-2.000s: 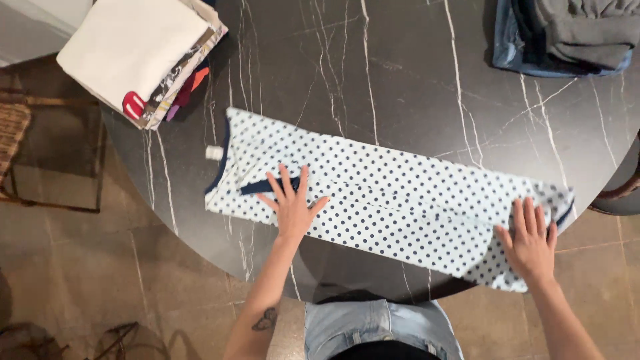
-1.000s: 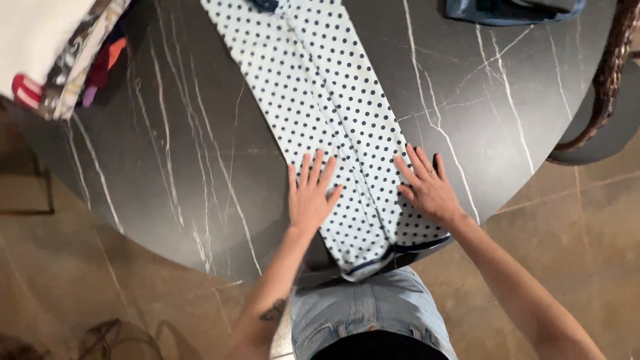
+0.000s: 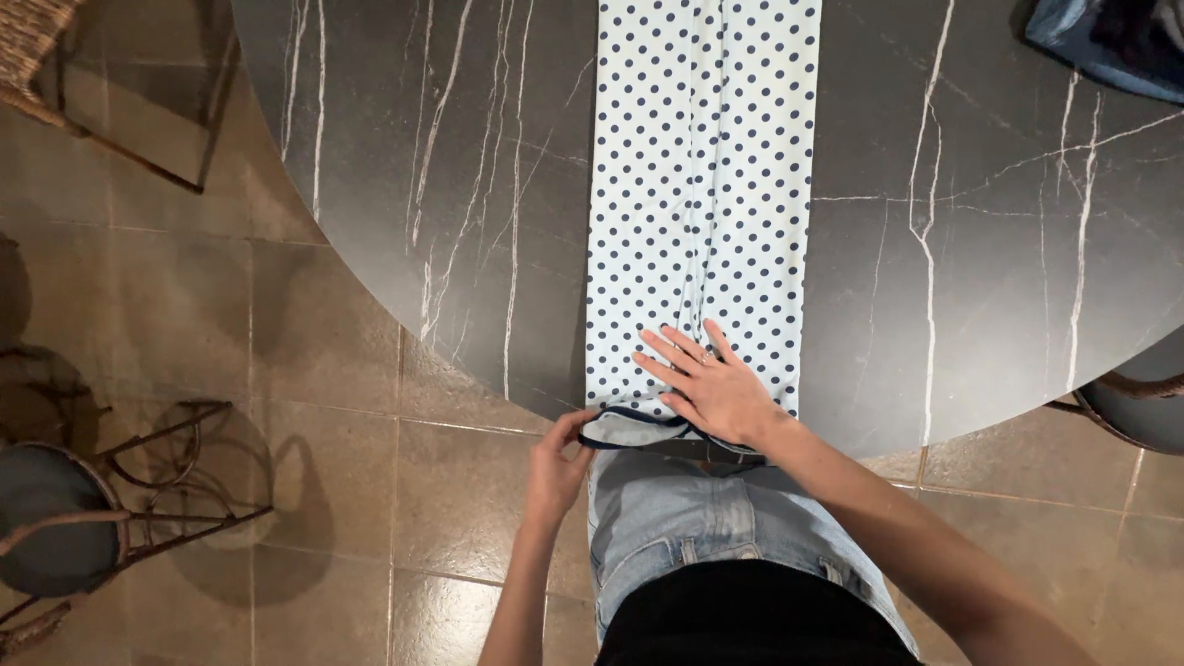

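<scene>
A folded white garment with navy polka dots [image 3: 638,185] lies lengthwise on the dark marble-look table, running from the table's near edge up out of view. Its near end has navy trim and hangs slightly over the edge, close to my body. My left hand [image 3: 558,462] pinches the left corner of that trimmed end between thumb and fingers. My right hand [image 3: 721,384] rests on the cloth just above the trim, fingers spread and pointing up and left, wearing a ring.
The round table [image 3: 879,277] has white veins. Dark blue folded clothing [image 3: 1115,42] is at its upper right. A chair [image 3: 60,518] stands at lower left, a woven seat [image 3: 37,55] at upper left and another chair [image 3: 1133,407] at the right edge.
The dotted garment has turned from lying across the table to pointing away from me. My left hand has moved down from the cloth's surface to grasp its near corner.
</scene>
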